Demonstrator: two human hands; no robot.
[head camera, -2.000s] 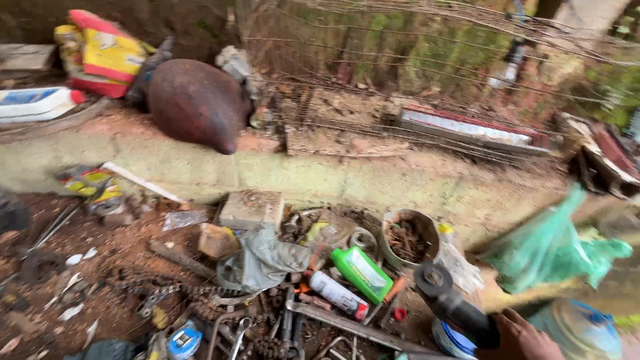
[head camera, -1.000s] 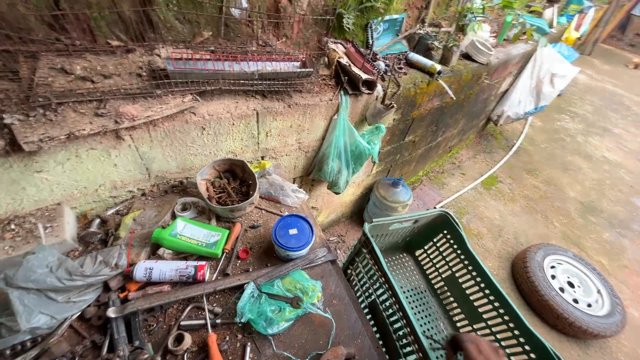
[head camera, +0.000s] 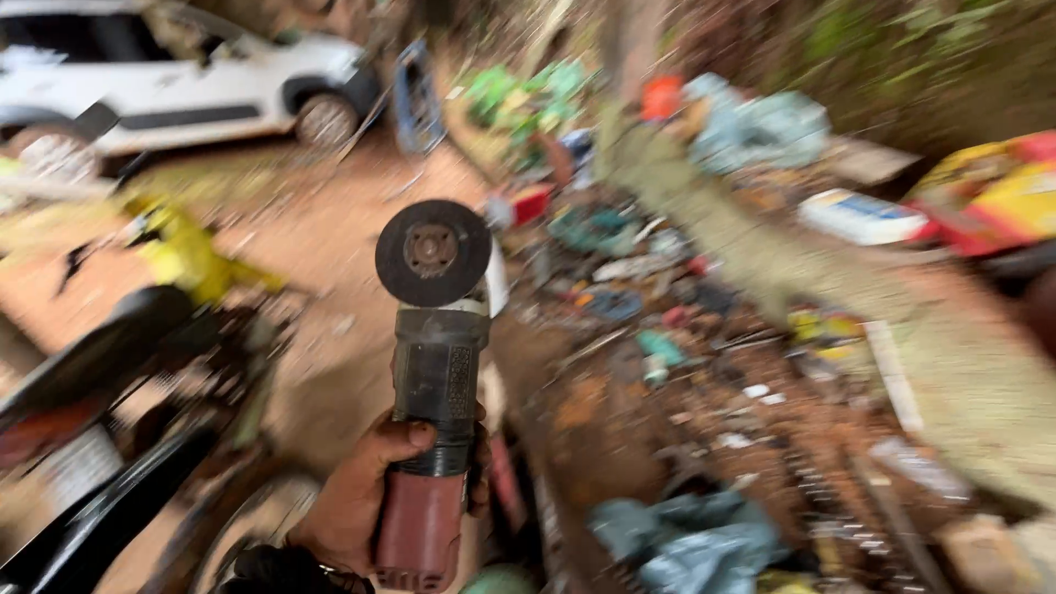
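My left hand (head camera: 355, 495), with a dark band at its wrist, comes up from the bottom edge. It is closed around the body of an angle grinder (head camera: 433, 412), red at the rear and black toward the head. The grinder stands nearly upright in view, its dark round disc (head camera: 432, 252) facing me at the top. My thumb lies across the front of the body, and fingertips show on its right side. Whether the disc spins cannot be told. My right hand is not in view.
Left of the grinder is a motorcycle (head camera: 107, 355) with a dark seat. A white car (head camera: 181, 91) stands farther back. To the right, littered soil holds a grey-blue plastic sheet (head camera: 689, 540), beside a low concrete wall (head camera: 825, 289) bearing bags and a white bottle (head camera: 862, 216).
The view has swung far to the left, away from the green crate and loose wheel. The grinder in my left hand now stands mid-view; one second ago it was not visible.
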